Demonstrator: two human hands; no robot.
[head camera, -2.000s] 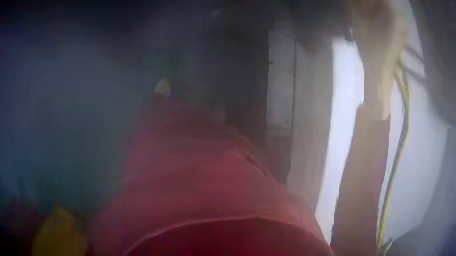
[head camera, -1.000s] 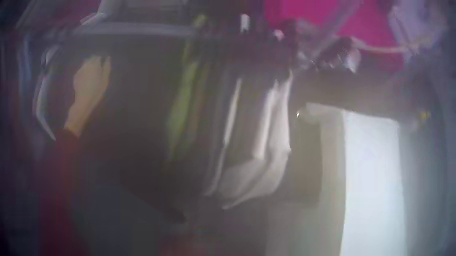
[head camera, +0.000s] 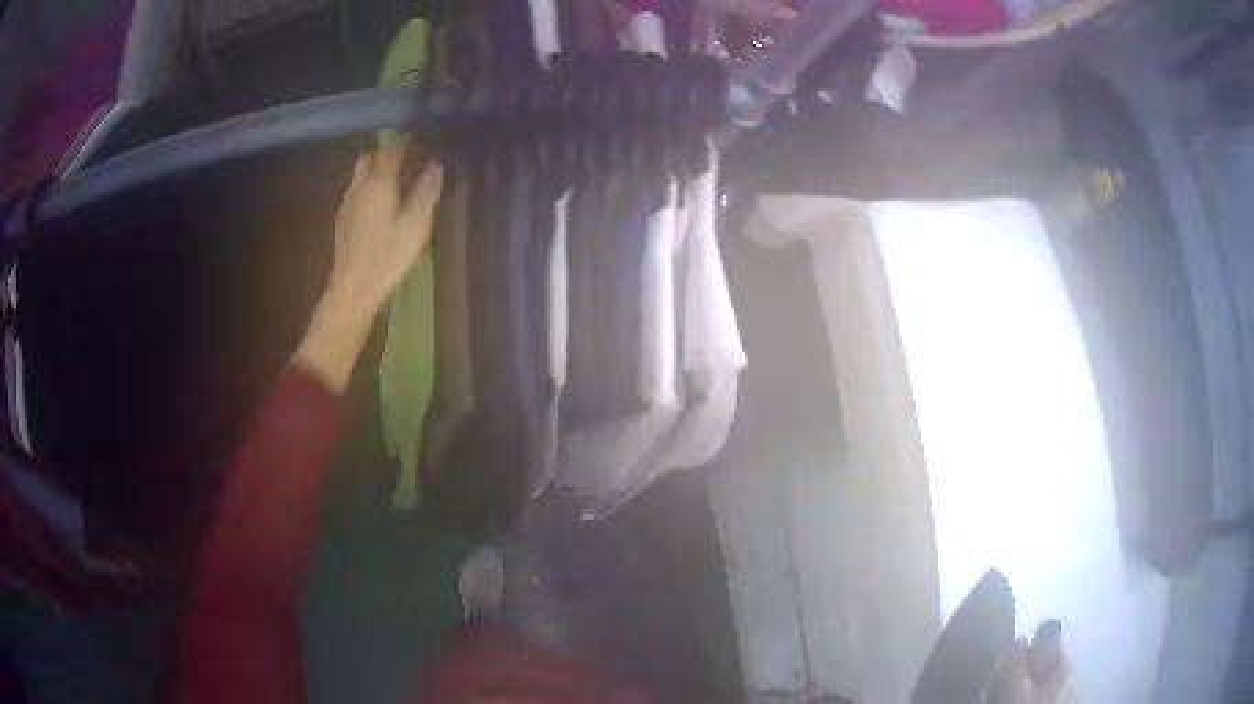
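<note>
My left hand (head camera: 369, 255) reaches up to the top of a narrow green garment (head camera: 409, 358), just under the rail (head camera: 261, 127). Its fingers and thumb close around the garment's top near the hanger; the exact grip is blurred. At the bottom right, the fingers of my right hand (head camera: 1031, 670) show, cut off by the lower edge. They are against the dark pointed steam iron (head camera: 971, 635), over the white pressing table (head camera: 983, 371). Most of the iron and the palm are out of the picture.
Black, brown, navy and white garments (head camera: 708, 303) hang close together right of the green one. Dark hangers (head camera: 591, 110) crowd the rail. A long dark padded shape (head camera: 1148, 344) lies beyond the table. Pink cloth (head camera: 949, 11) shows at the top.
The view has turned from the table side towards the rail. My left hand has moved right to the green garment, compared with one second ago. My right fingers and the iron have come into view.
</note>
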